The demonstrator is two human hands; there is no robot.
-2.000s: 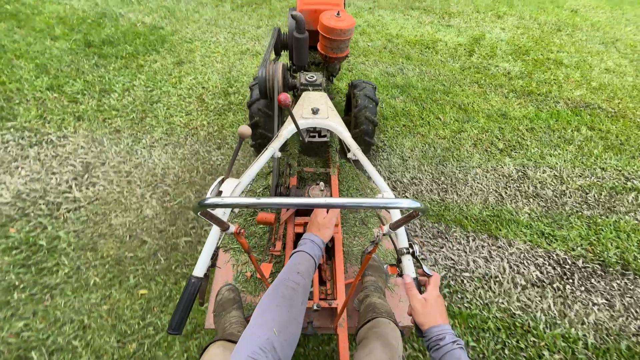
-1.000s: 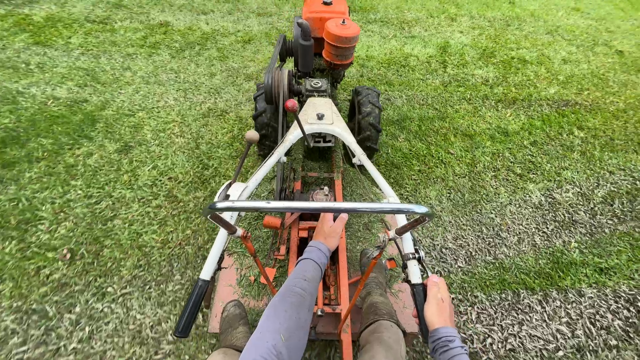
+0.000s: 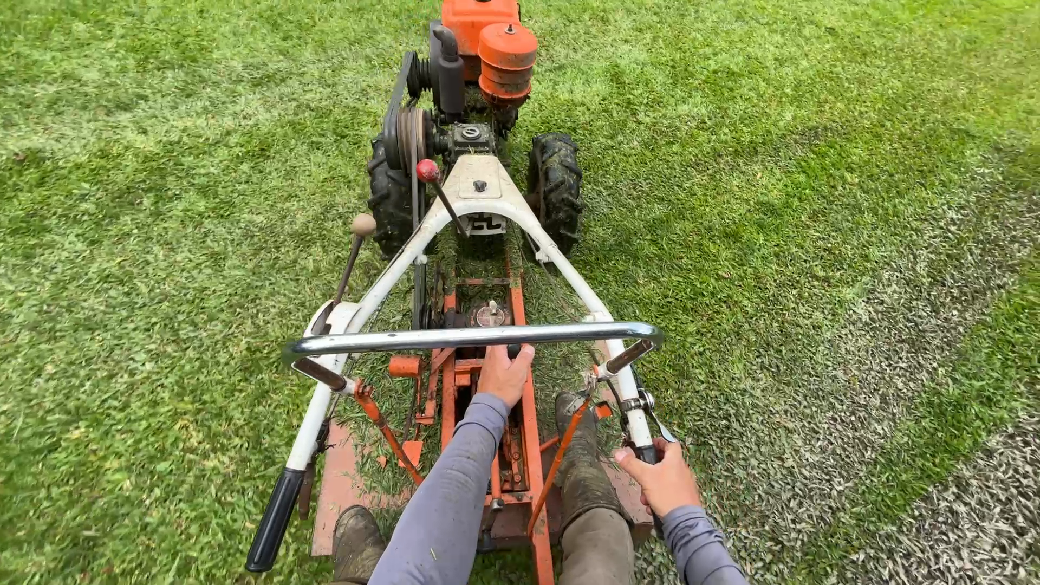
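A two-wheel walking tractor with a white handlebar frame (image 3: pixel 569 276) stands ahead of me. My left hand (image 3: pixel 505 375) is closed around a black-topped lever (image 3: pixel 513 351), mostly hidden by my fingers, just below the chrome crossbar (image 3: pixel 471 336). My right hand (image 3: pixel 662 479) grips the black right handlebar grip (image 3: pixel 647 455), its fingers beside a metal hand lever (image 3: pixel 665 431). The left handlebar grip (image 3: pixel 276 520) has no hand on it. A red-knobbed lever (image 3: pixel 428 171) and a tan-knobbed lever (image 3: pixel 363 225) rise from the frame.
Black lugged tires (image 3: pixel 556 191) flank the gearbox, with an exposed belt pulley (image 3: pixel 410 138) at left. My boots (image 3: pixel 581 471) rest on a reddish deck (image 3: pixel 337 487) beside an orange frame (image 3: pixel 528 439). Grass surrounds the machine; pale dry clippings (image 3: pixel 861 357) lie at right.
The tractor and my view have moved over the lawn; the bands of dry clippings have shifted. My left hand stays by the crossbar, and my right hand stays at the right handlebar.
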